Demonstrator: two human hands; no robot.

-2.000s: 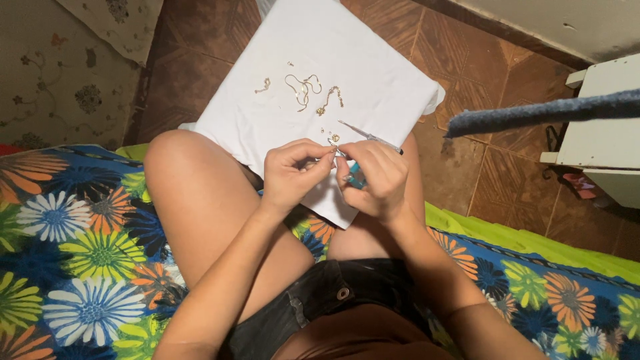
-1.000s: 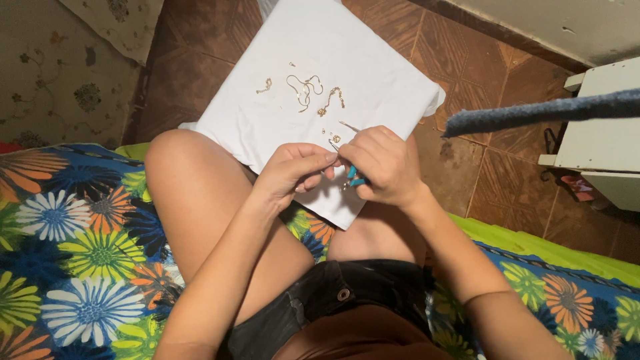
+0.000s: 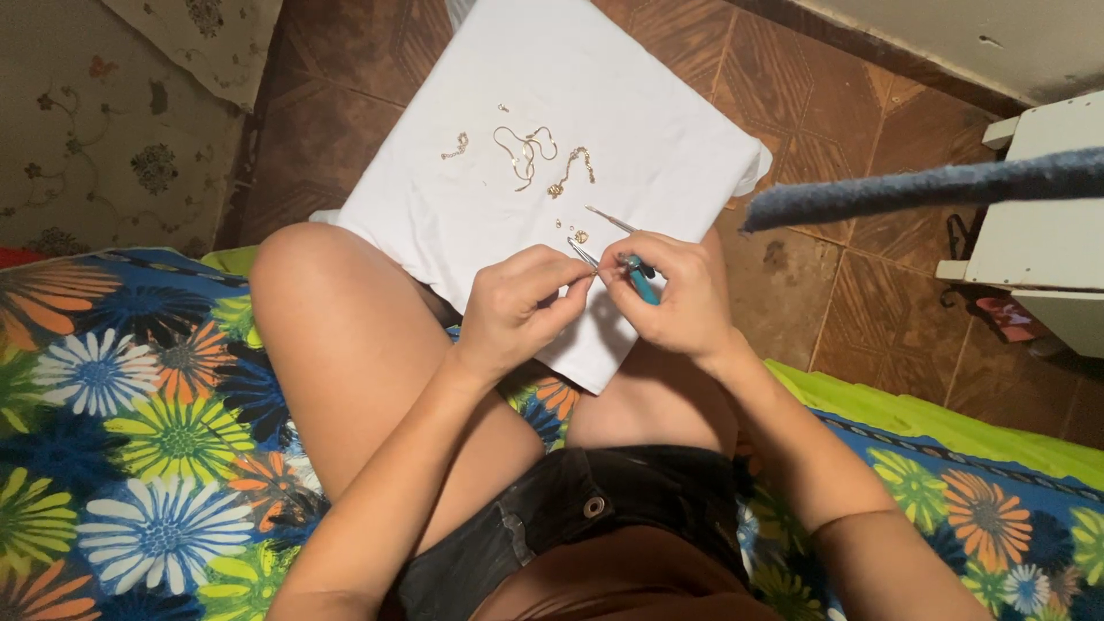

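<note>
My right hand [image 3: 668, 297] is closed around small pliers with teal handles [image 3: 641, 283], their metal jaws pointing up and left. Thumb and forefinger of my left hand [image 3: 522, 310] pinch something tiny, partly hidden, right beside my right fingertips. A white cloth [image 3: 431, 207] lies beneath both hands. On it are a gold-coloured flat chain [image 3: 523, 155], a short chain with a charm [image 3: 580, 159], a small chain piece [image 3: 455, 145] and tiny gold-coloured findings [image 3: 581, 235]. A thin pointed metal tool [image 3: 609, 218] rests just above my right hand.
The cloth-covered surface spans my knees. Around me is a flowered bedspread [image 3: 164, 535]. A fuzzy dark blue bar [image 3: 923, 185] crosses the view at the right, over brown floor tiles [image 3: 776, 293] and near white furniture [image 3: 1061, 207].
My right hand has shifted its hold, and more of the pliers' jaws shows now than one second ago. My fingertips stay close together, and the chains have not moved.
</note>
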